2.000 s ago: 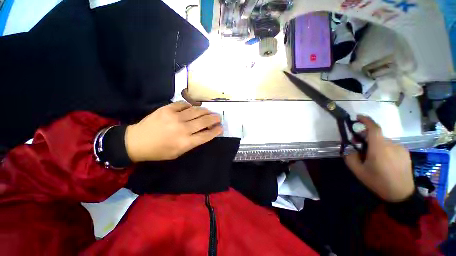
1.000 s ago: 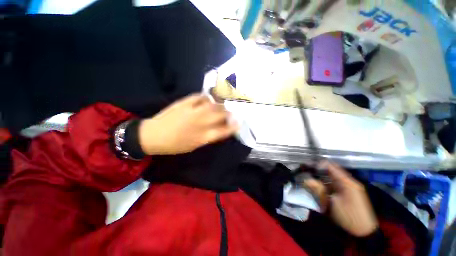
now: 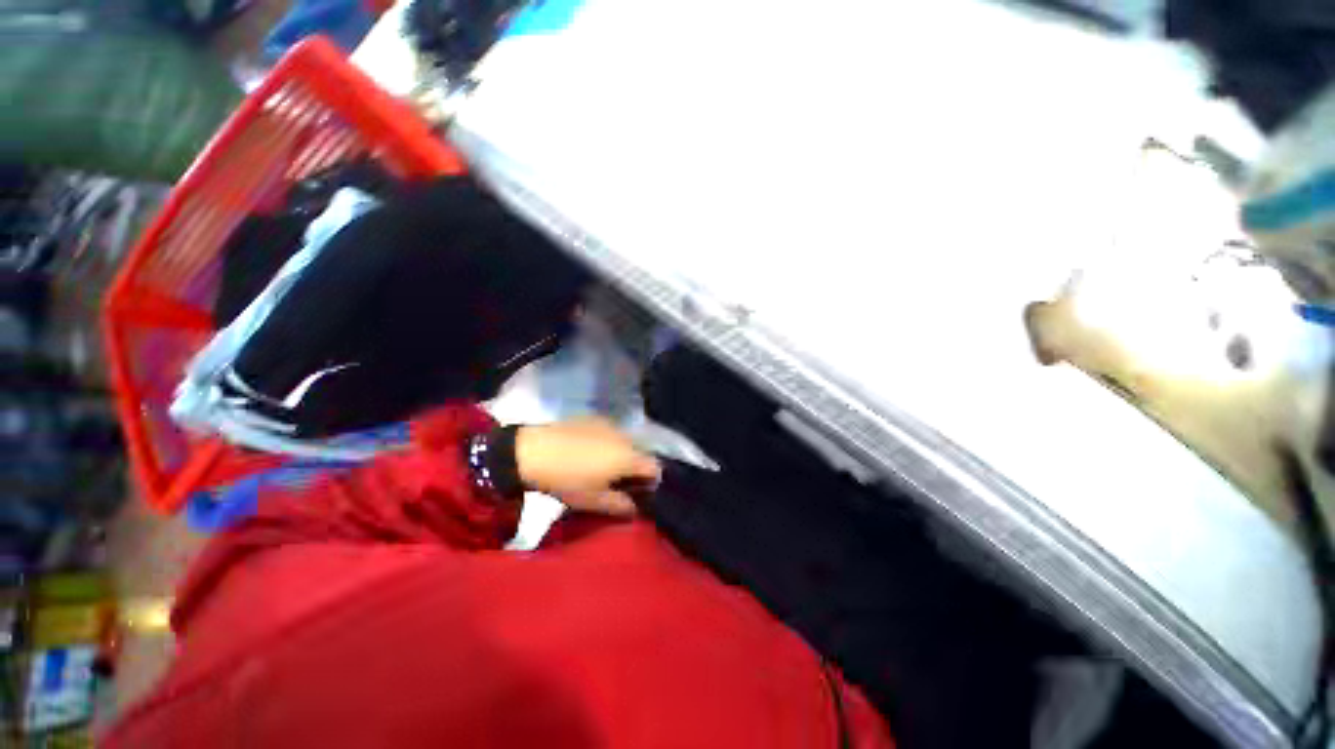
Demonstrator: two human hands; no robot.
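My left hand (image 3: 589,465) is at the middle of the view, below the table's front edge, with its fingers curled at black cloth (image 3: 776,512) that hangs across my lap. A pale piece of cloth or paper (image 3: 677,443) shows just beside the fingers. Blur hides whether the hand grips either one. My right hand and the scissors are not in view. A red plastic basket (image 3: 139,315) stands left of the table, with black pieces (image 3: 417,300) and pale strips (image 3: 271,315) in it.
The white table (image 3: 820,190) has a grey marked strip (image 3: 761,359) along its front edge. The sewing machine's cream bed (image 3: 1157,344) is at the right. A blue item (image 3: 220,505) lies below the basket. Blurred goods and a green shape stand at the far left.
The view has swung left, bringing the red basket into sight. My left hand has moved off the tabletop to below its edge. My right hand, the scissors and the phone have left the picture.
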